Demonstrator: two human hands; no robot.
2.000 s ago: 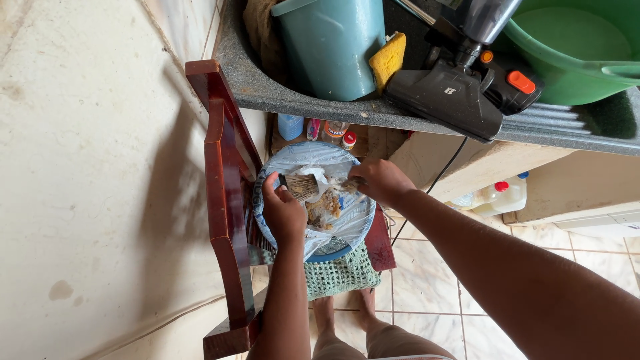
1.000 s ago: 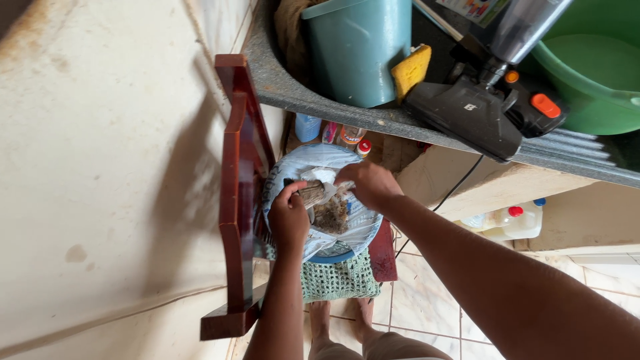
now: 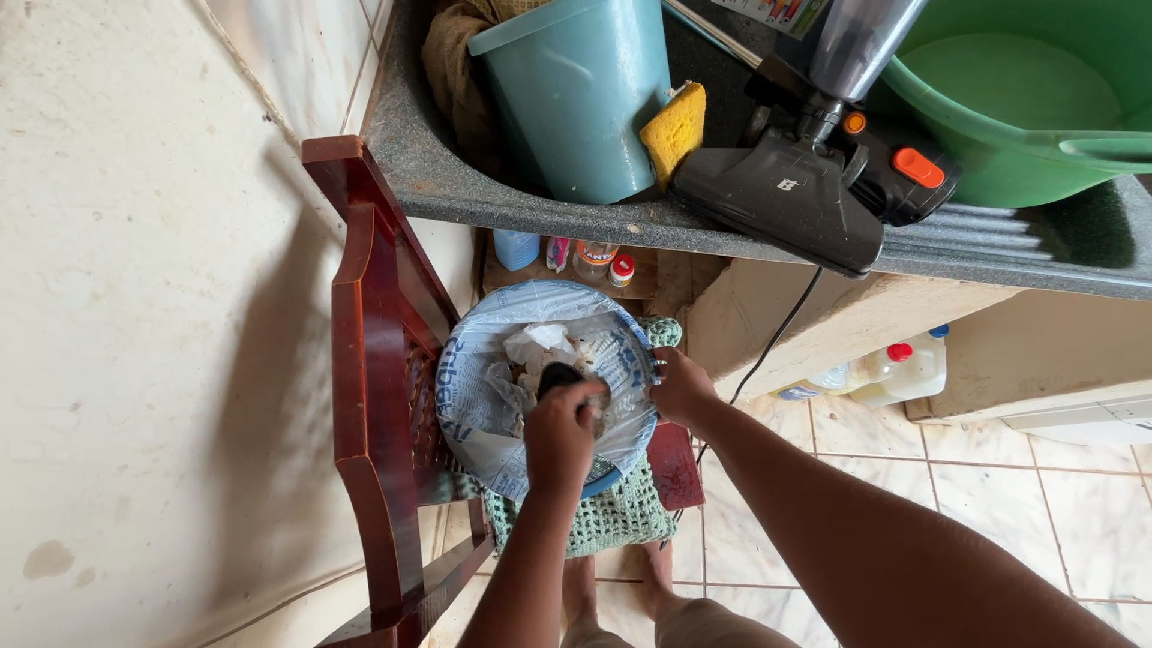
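A round blue bin lined with a printed plastic bag (image 3: 477,409) stands on a crocheted cover (image 3: 621,517) over the seat of a dark red wooden chair (image 3: 360,369). Crumpled white paper (image 3: 543,340) and brownish debris lie inside. My left hand (image 3: 562,432) is over the bin, closed on a dark-backed brush (image 3: 560,373), whose bristles are mostly hidden and blurred. My right hand (image 3: 681,387) grips the bin's bag-covered rim on the right side.
Above, a stone sink (image 3: 558,220) holds a light blue bucket (image 3: 576,99), a yellow sponge (image 3: 675,130), a black vacuum cleaner head (image 3: 778,198) and a green basin (image 3: 1017,108). A black cord (image 3: 778,333) hangs down. Bottles (image 3: 900,364) stand under the sink.
My right hand has moved from the brush area over the bin out to its right rim. My left hand has moved right, farther over the bin, and the brush is turned.
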